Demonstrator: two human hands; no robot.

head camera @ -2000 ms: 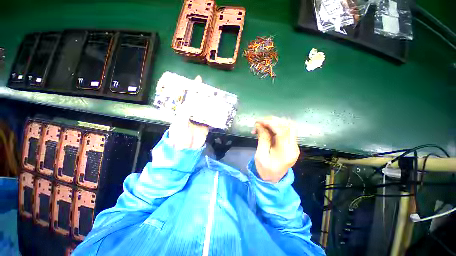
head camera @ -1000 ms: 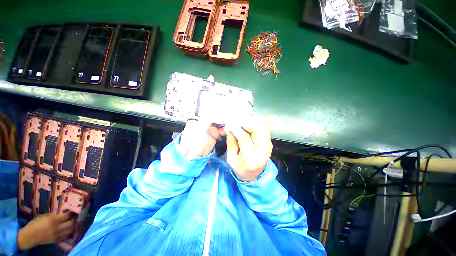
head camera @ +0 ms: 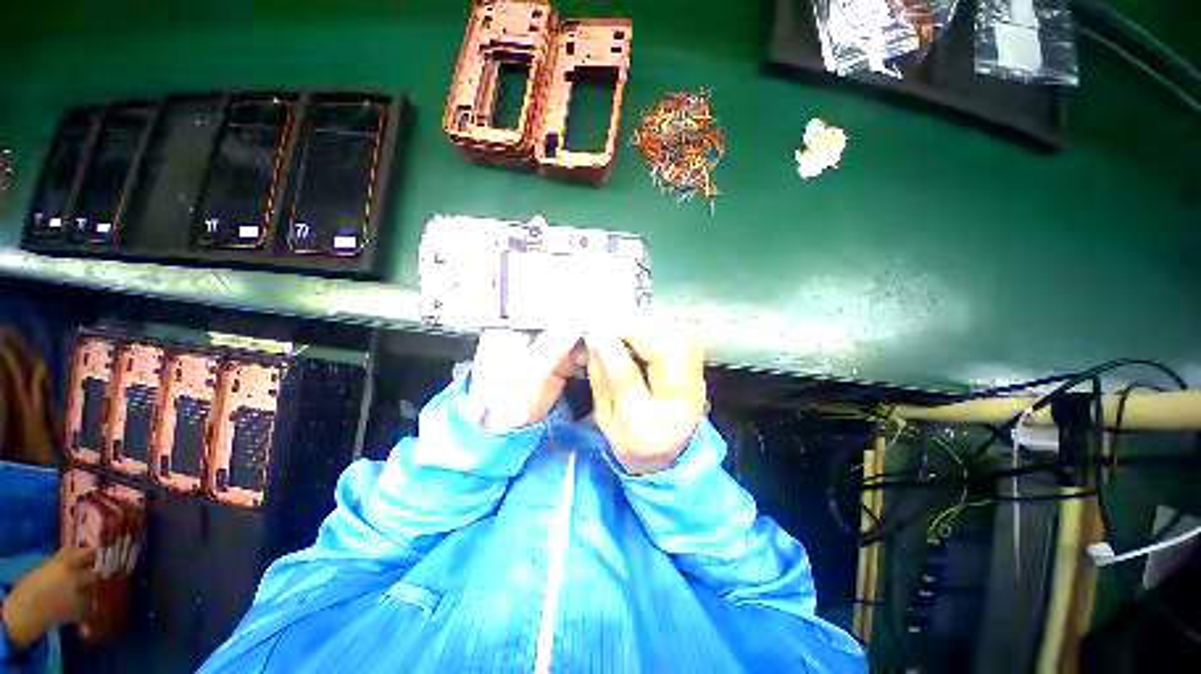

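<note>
An open phone unit, overexposed and whitish, lies level over the bench's front edge with its back side up. My left hand holds its lower edge near the middle. My right hand has its fingers on the same lower edge, right beside the left fingertips. Whether a small part is between the fingertips cannot be told. Two piles of orange middle housings stand behind the unit. A tangled pile of small orange parts lies right of them, then a small cream heap.
A black tray with several phones lies on the bench at left. Below it is a housing tray with orange housings. Another person's hand holds housings there. Plastic bags lie on a black tray at upper right. Cables hang at lower right.
My right hand has come from the right onto the unit's lower edge, and the unit is turned more level. The other person's hand has entered and taken housings from the tray's front row.
</note>
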